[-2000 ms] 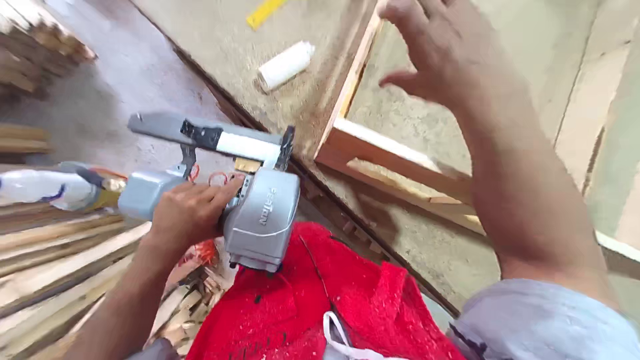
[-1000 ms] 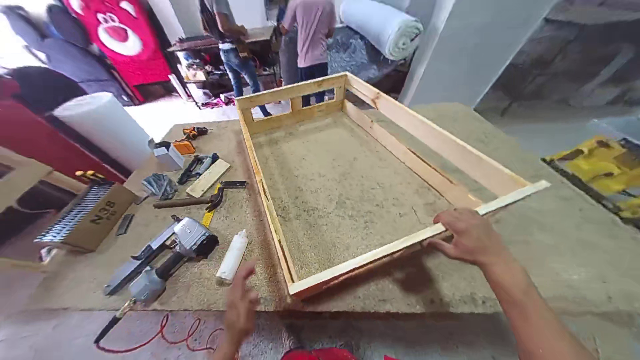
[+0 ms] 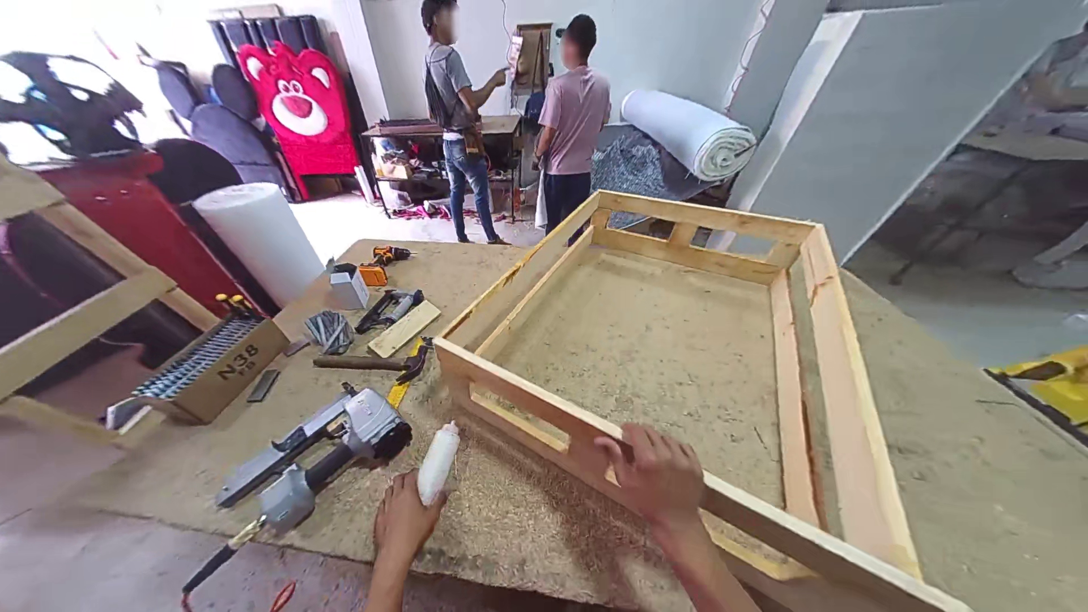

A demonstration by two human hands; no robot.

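My left hand (image 3: 406, 518) is closed round the lower end of a white squeeze bottle (image 3: 438, 463), its nozzle pointing away from me. With my right hand (image 3: 659, 476) I grip the top edge of the near side of a wooden frame (image 3: 552, 404), which stands on the worktable (image 3: 510, 527). Left of the bottle lies a pneumatic nail gun (image 3: 365, 425) with its hose attached. Beyond it are a claw hammer (image 3: 361, 362), a yellow tape measure blade (image 3: 397, 393) and a short wooden board (image 3: 405, 330).
A carton of nail strips (image 3: 204, 374) is at the left, with a smaller nailer (image 3: 389, 311), loose nail strips (image 3: 330, 331) and a cordless drill (image 3: 391, 253) nearby. Two people (image 3: 463, 110) (image 3: 574, 119) stand beyond the table. A yellow object (image 3: 1050, 387) lies at the right.
My left hand has taken hold of the bottle, which lay on the table before. The nail gun, held in my left hand two seconds ago, now lies on the table. The frame has turned.
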